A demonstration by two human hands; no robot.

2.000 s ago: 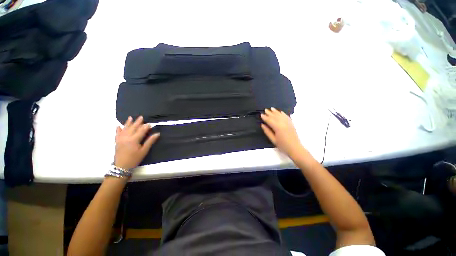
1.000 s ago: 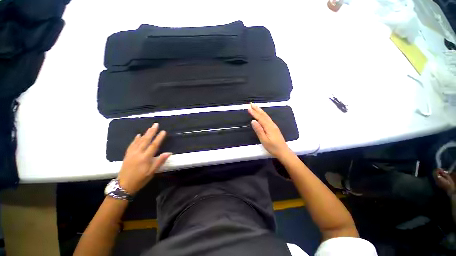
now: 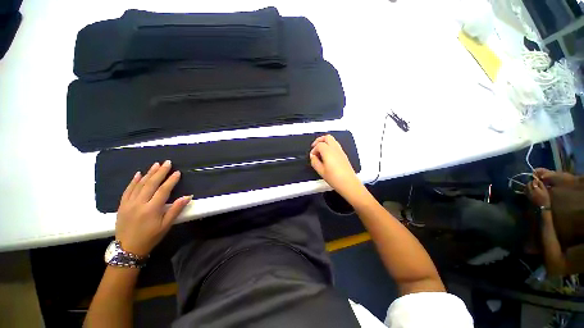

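Note:
A long black slotted panel (image 3: 224,182) with rounded corners lies on the white table (image 3: 384,70) nearest me. Its narrow slot (image 3: 246,164) shows as a thin white line. My left hand (image 3: 148,195) lies flat on the panel's left part, fingers apart, with the thumb near the front edge. My right hand (image 3: 330,160) is at the slot's right end, fingers bent and fingertips together on the fabric. They seem to pinch the slot edge, but what is between them is hidden.
Two overlapping black panel stacks (image 3: 211,115) lie behind the panel. Dark thread snips (image 3: 399,121) with a thin cord lie to the right. Farther right are a yellow card (image 3: 480,54), clear plastic bags, white cord hanks (image 3: 544,86) and another person's hands (image 3: 540,182).
The view has shifted right. My right hand has gone from flat to bent fingers at the slot's end. My left hand has moved toward the panel's left end. The slot's line looks straighter.

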